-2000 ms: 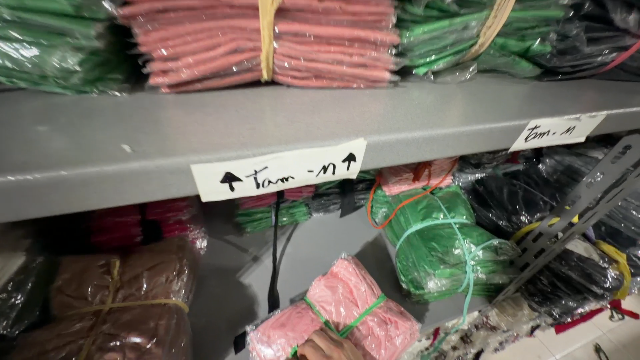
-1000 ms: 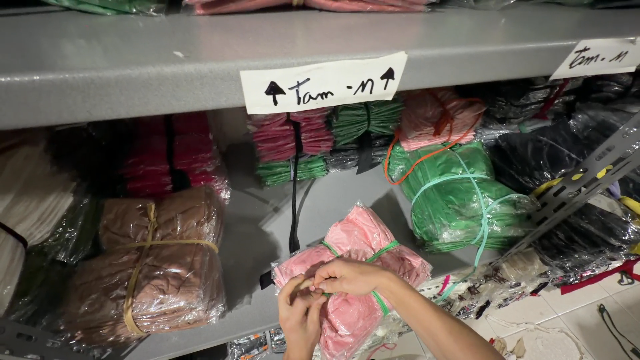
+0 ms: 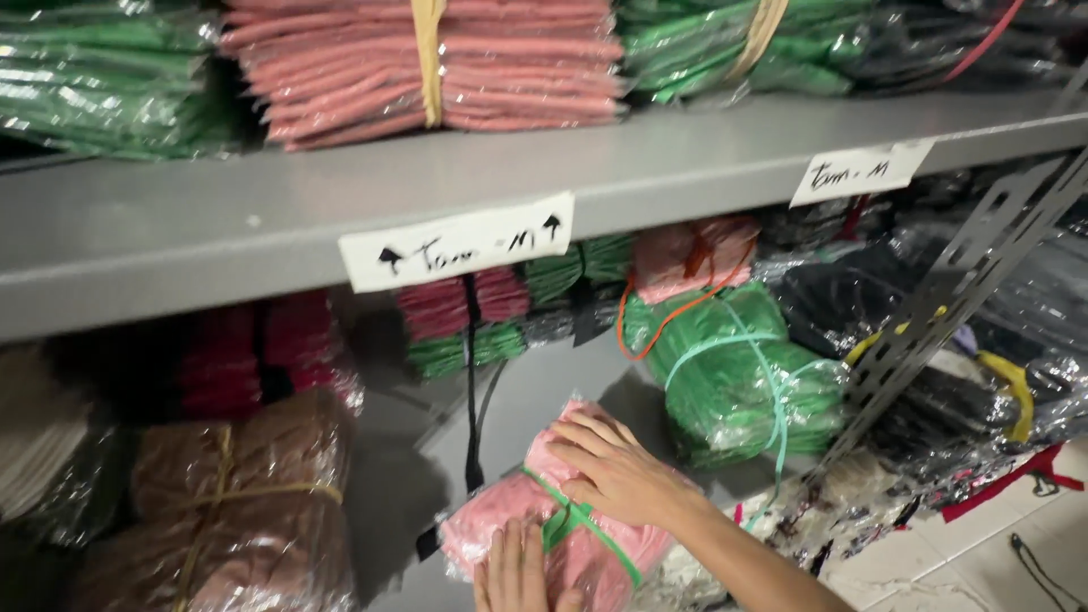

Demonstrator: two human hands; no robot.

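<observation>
A pink bundle of plastic-wrapped packs (image 3: 476, 520), tied crosswise with green strips, lies on the lower grey shelf (image 3: 544, 374) near its front edge. My right hand (image 3: 616, 467) rests on the bundle's upper part with the fingers spread, beside the green tie. At the bottom of the view, my left hand (image 3: 520, 569) lies against the bundle's lower left part, its fingers extended close together. Neither hand is closed around the bundle. The green strips cross between the two hands, and the bundle's lower end is cut off by the frame.
A brown tied bundle (image 3: 289, 450) sits at the left, a green one (image 3: 714, 382) at the right. Above runs the upper shelf's edge (image 3: 187, 255) with handwritten labels and a stack of pink packs (image 3: 518, 68). A perforated metal upright (image 3: 952, 280) stands at the right.
My hands were together at the bundle's tie a second ago; now they are apart and flat on it. Two seconds ago only one hand showed. The view has shifted.
</observation>
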